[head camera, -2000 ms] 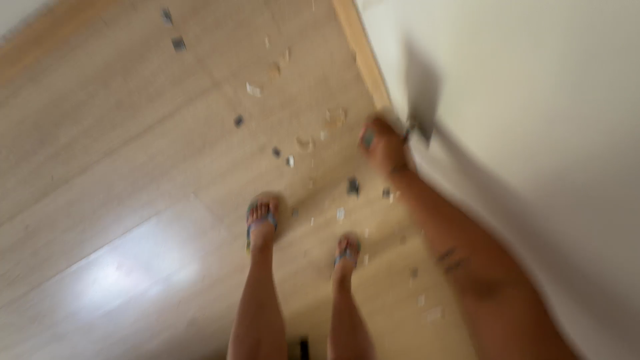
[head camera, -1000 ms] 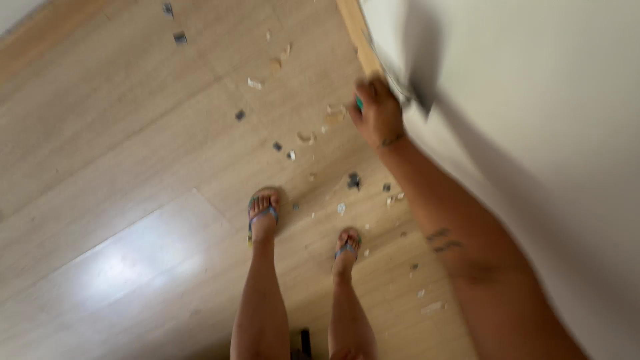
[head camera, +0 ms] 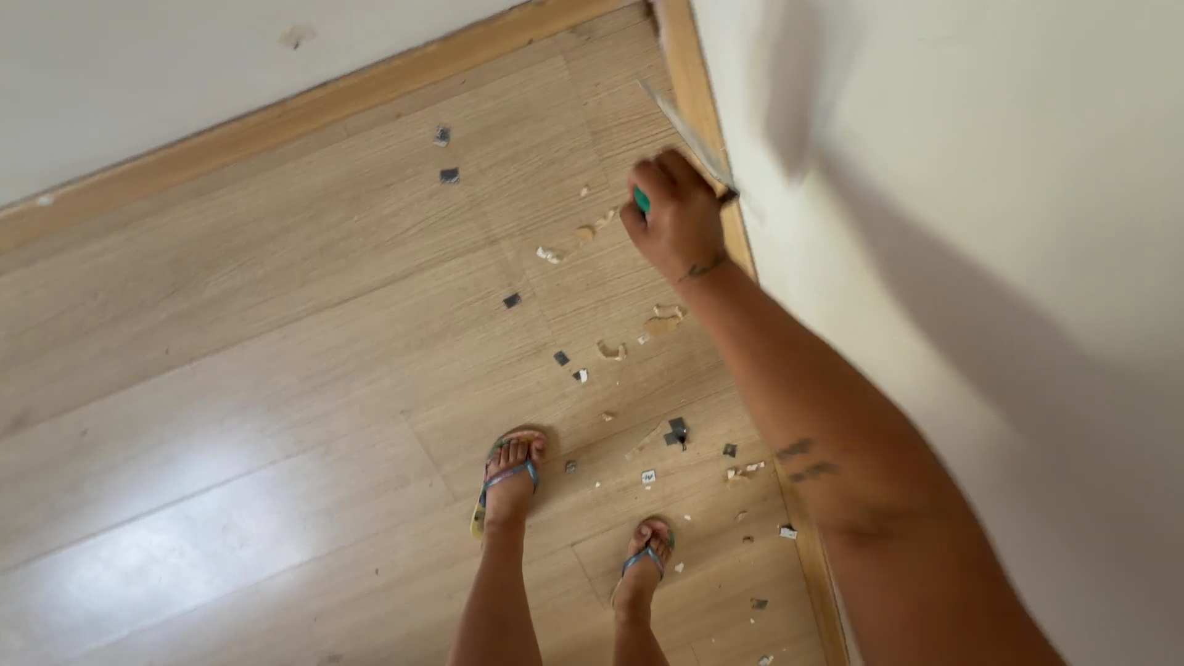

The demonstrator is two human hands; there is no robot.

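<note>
My right hand point(head camera: 677, 217) is closed round the green handle point(head camera: 641, 200) of a scraper, most of which the fingers hide. The scraper's wide, thin metal blade point(head camera: 689, 137) shows beyond the knuckles, blurred, with one end close to the white wall point(head camera: 980, 166). Below the hand lie curled beige scraps point(head camera: 664, 319) and small dark flakes point(head camera: 677, 432) on the wood-look floor. My left hand is out of view.
A wooden baseboard point(head camera: 698, 83) runs along the right wall and meets another baseboard point(head camera: 324, 106) in the corner at the top. My feet in flip-flops point(head camera: 513, 472) stand on the floor among scattered debris. Dark pieces point(head camera: 450, 175) lie farther off.
The view has shifted, so the far baseboard and corner now show. My right hand still grips the green handle by the wall, and the blade shows more broadly than before.
</note>
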